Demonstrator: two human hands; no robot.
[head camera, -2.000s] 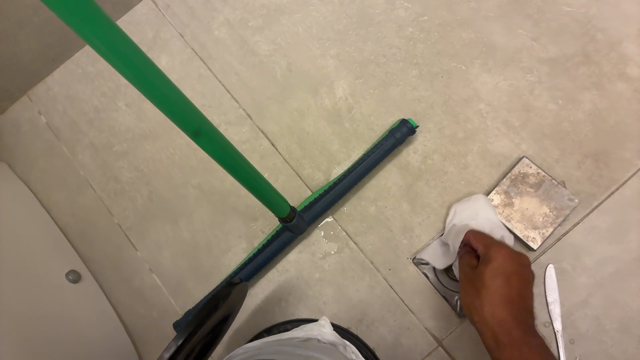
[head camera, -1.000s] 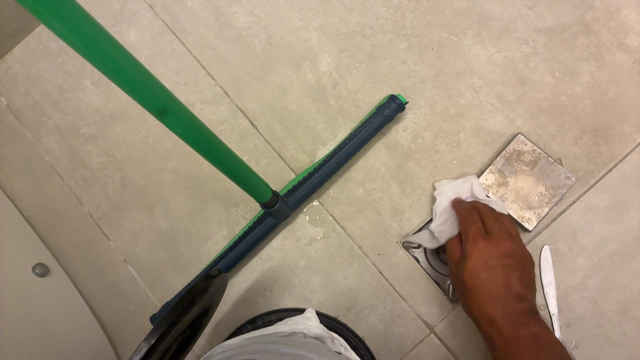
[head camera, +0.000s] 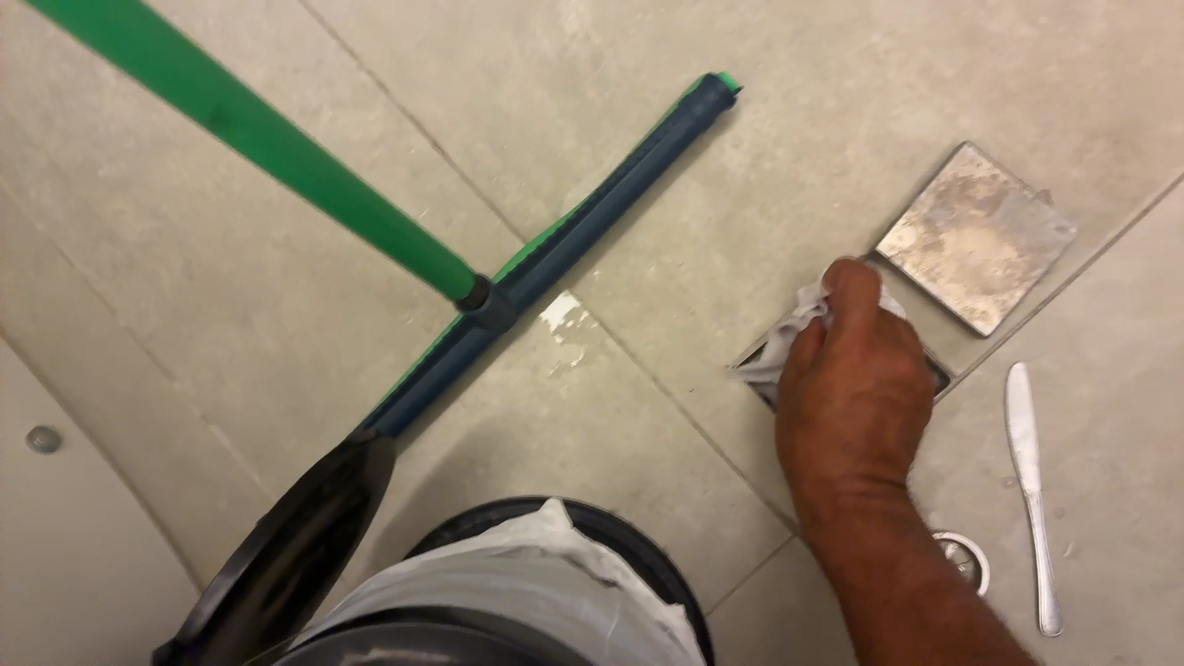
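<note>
My right hand (head camera: 856, 388) grips a crumpled white cloth (head camera: 784, 344) and presses it into a square floor drain (head camera: 936, 372), covering most of the opening. Just beyond the drain, at its upper right, a stained square metal drain cover (head camera: 980, 239) lies on the tiles. Right of my wrist rests a metal table knife (head camera: 1029, 481). A round metal strainer (head camera: 964, 560) is partly hidden by my forearm. My left hand is out of the picture.
A squeegee with a green handle (head camera: 268, 148) and dark blue head (head camera: 601, 217) lies across the floor. Below it stands a black bin (head camera: 647, 555) with a whitish liner (head camera: 527, 564) and its raised black lid (head camera: 287, 555). A pale panel (head camera: 65, 536) borders the left. White residue (head camera: 566, 319) marks a tile.
My right hand has moved over the drain with the cloth, now hiding more of the opening. The round strainer has come into sight beside my forearm.
</note>
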